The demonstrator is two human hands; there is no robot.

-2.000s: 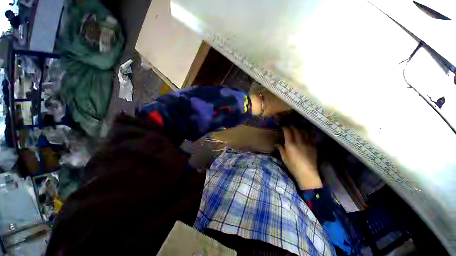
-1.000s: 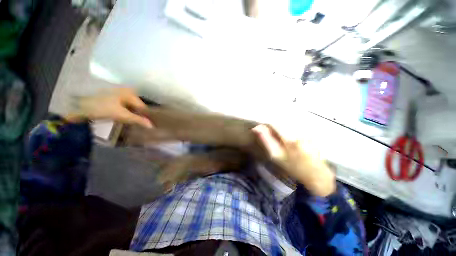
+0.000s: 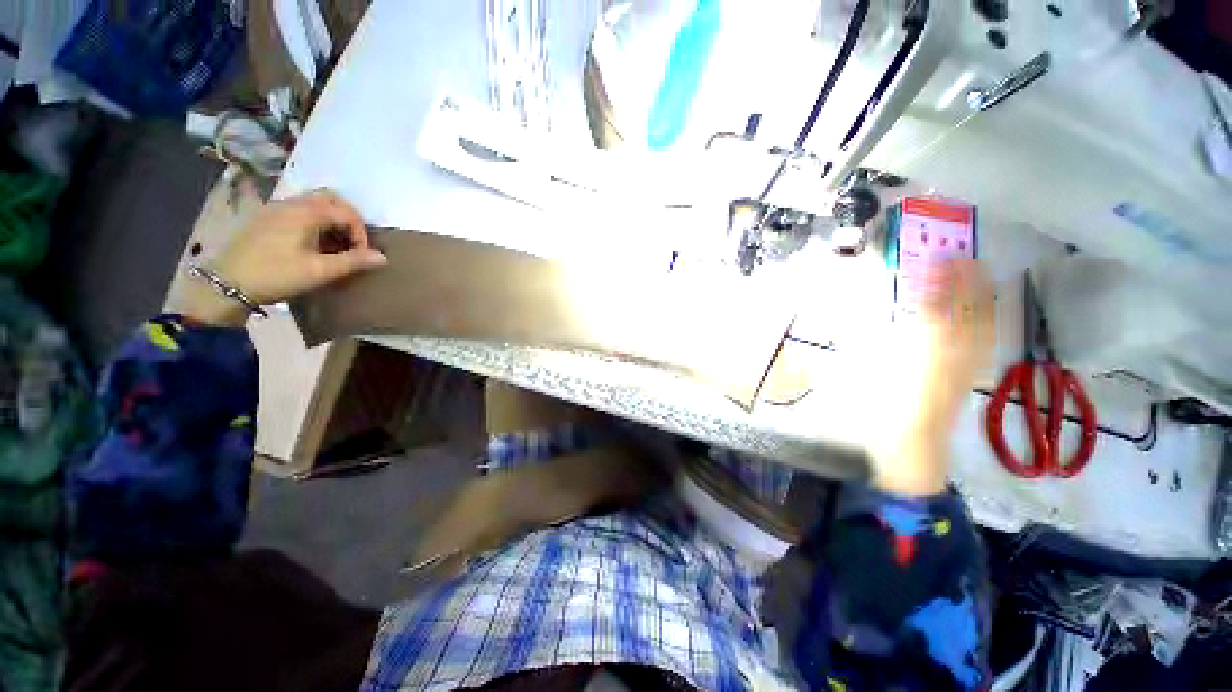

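A tan curved piece (image 3: 473, 287) lies along the table's front edge, its right part washed out by glare. My left hand (image 3: 304, 250) pinches its left end between thumb and fingers. My right hand (image 3: 939, 358) is blurred and overexposed, over the table right of the needle area, at the phone's lower end; whether it holds anything cannot be told. The presser foot and needle area (image 3: 753, 237) is between my hands, behind the piece. Another tan piece (image 3: 541, 500) lies over my lap on the checked cloth (image 3: 581, 602).
A pink-screened smartphone (image 3: 932, 243) and red-handled scissors (image 3: 1040, 416) lie at the right. A slotted white strip (image 3: 493, 162) lies behind the tan piece, with a turquoise object (image 3: 684, 75) farther back. The machine arm (image 3: 1013, 122) is at upper right. A blue mesh bag (image 3: 149, 54) is at upper left.
The view has turned from the lap to the table. The tan piece has come up onto the table's front edge. My right hand has moved right, away from the middle; my left hand stays at the left.
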